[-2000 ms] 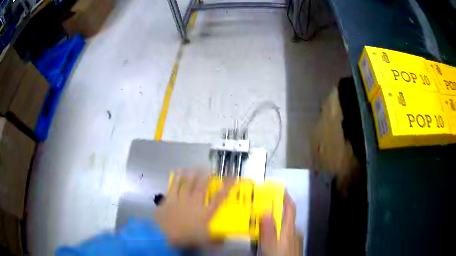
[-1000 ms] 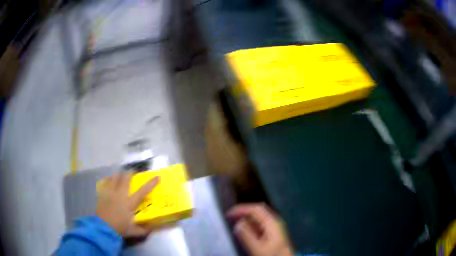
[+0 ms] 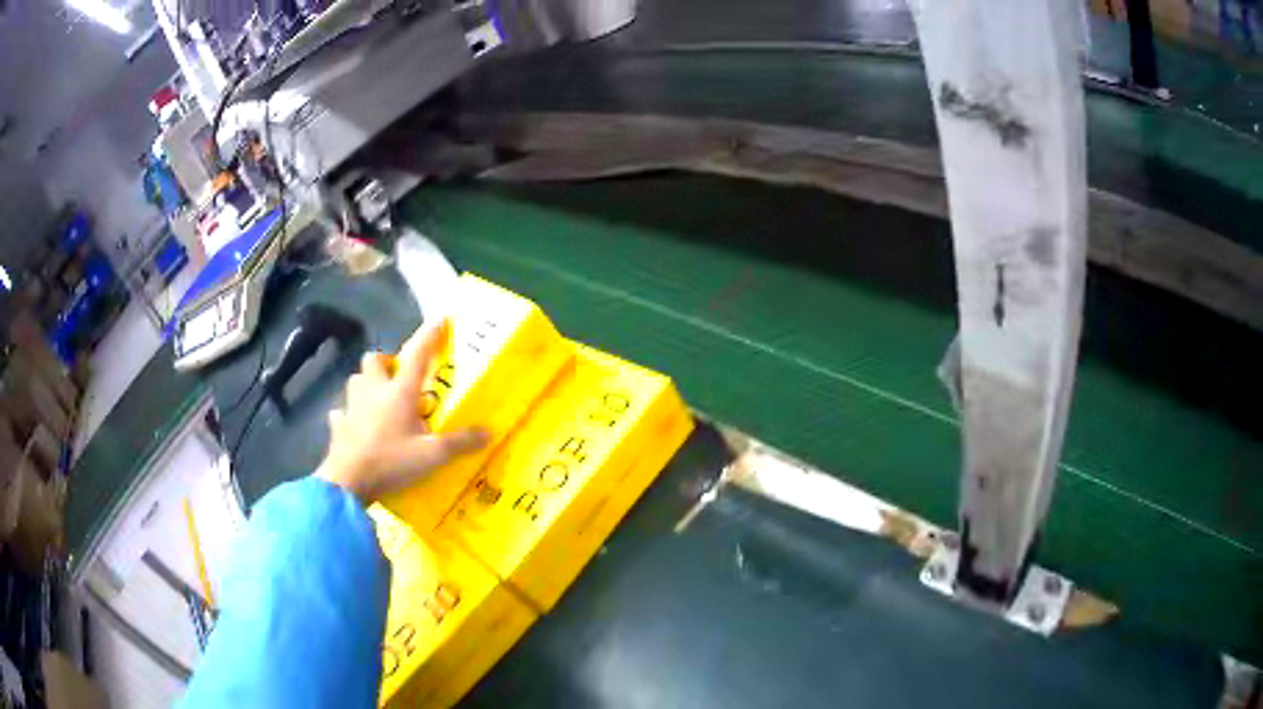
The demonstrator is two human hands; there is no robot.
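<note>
Several yellow boxes marked "POP 10" lie together on the dark green bench left of centre. My left hand, in a blue sleeve, spans the top of the far-left yellow box, thumb towards its right edge and fingers towards its left side; the fingertips' hold is partly hidden. This box sits slightly higher than the neighbouring yellow box, which lies against its right side. Another yellow box lies nearer, partly behind my sleeve. My right hand is out of the picture.
A black handheld scanner and a blue-topped scale stand left, beyond the boxes. The green conveyor runs behind them. A scuffed white post is bolted to the bench edge at right. Grey machinery hangs at top.
The view has swung right from the grey machine top to the bench and conveyor. My left hand has moved from the box at the machine to one among the bench boxes. My right hand has left the picture.
</note>
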